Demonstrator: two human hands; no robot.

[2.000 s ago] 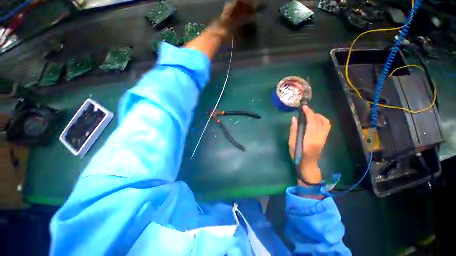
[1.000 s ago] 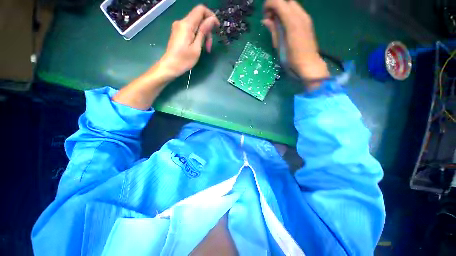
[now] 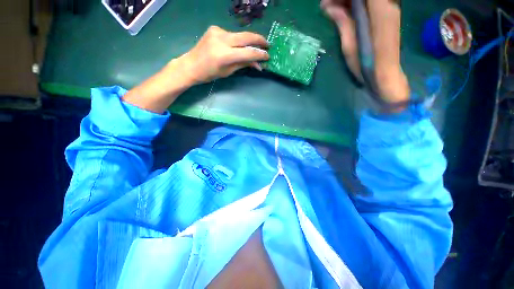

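A green circuit board (image 3: 294, 55) lies on the green mat, slightly blurred. My left hand (image 3: 221, 55) is at its left edge, thumb and fingertips closed on that edge. A thin strand, which looks like solder wire (image 3: 212, 89), trails faintly below my left hand. My right hand (image 3: 375, 51) is to the right of the board, apart from it and blurred, cut by the top edge. It holds the dark handle of the soldering iron (image 3: 364, 42); the iron's tip is not visible.
A heap of small black components (image 3: 249, 10) lies behind the board. A white component tray (image 3: 134, 23) is cut by the top edge. A round blue-sided cup or roll (image 3: 455, 32) stands at right, by a blue cord (image 3: 483, 52). A dark crate (image 3: 496, 152) is at the right edge.
My left hand has moved from beside the component heap to the board's left edge. My right hand has moved right, away from the board. The view has shifted, so the bench sits higher.
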